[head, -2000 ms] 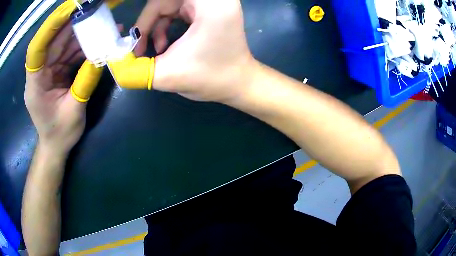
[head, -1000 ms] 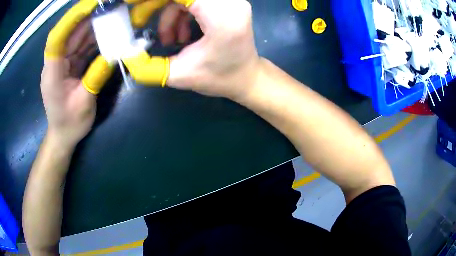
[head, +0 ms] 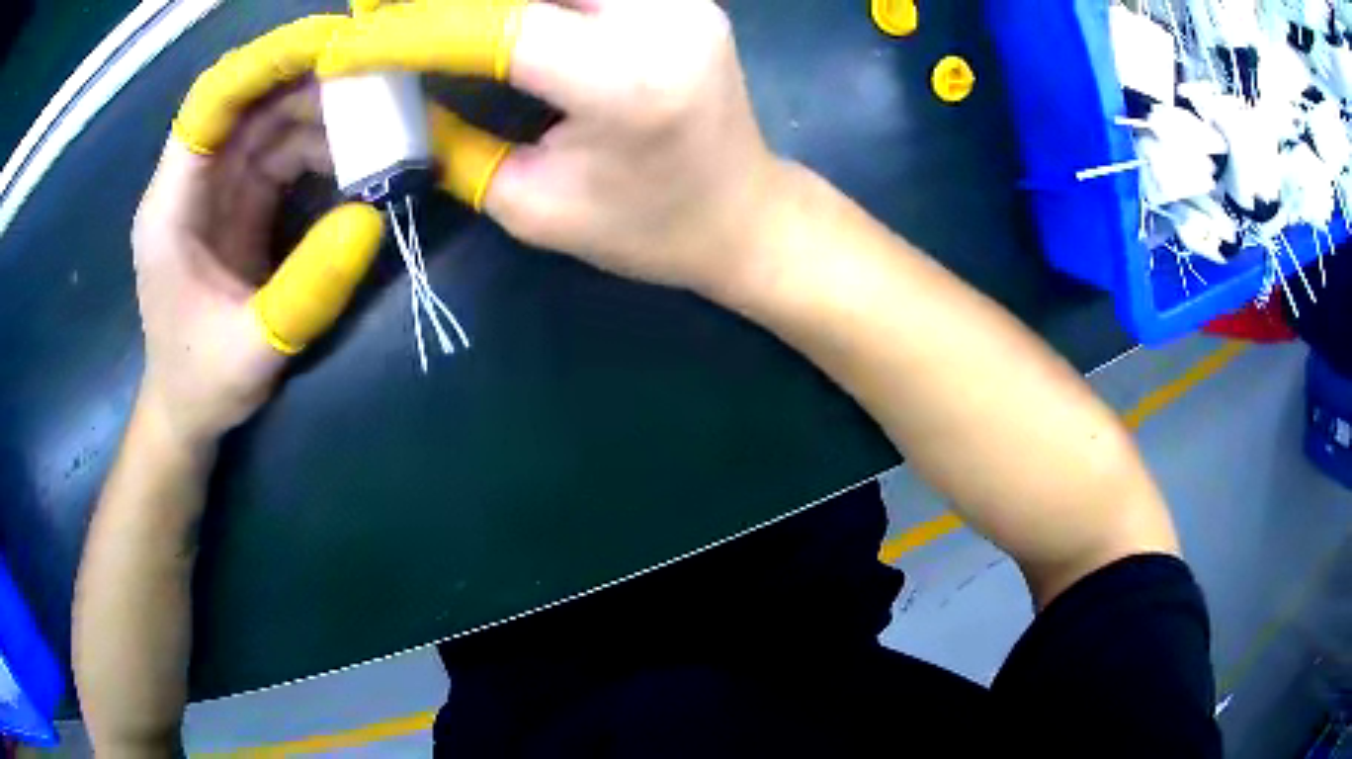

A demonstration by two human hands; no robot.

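A small white driver unit (head: 374,131) is held upright above the dark table near the upper left. Its dark lower end points down toward me, with several thin white lead wires (head: 421,297) hanging from it. My left hand (head: 223,282), in yellow finger cots, is at its left side, fingers curled around the top and thumb near the lower end. My right hand (head: 593,141), also in yellow finger cots, grips it from the right, index finger across the top and thumb at the right side. The unit's top end is hidden by the fingers.
A blue bin (head: 1139,297) heaped with white-and-black wired units (head: 1246,148) stands at the right. Spare yellow finger cots (head: 952,79) lie on the dark table (head: 564,430). A pale curved rail (head: 74,92) runs at upper left. Part of a blue bin (head: 22,667) shows at the left edge.
The unit has turned, so its dark end and wires now point down instead of up. Both hands have moved slightly right, and my right index finger now lies across the top.
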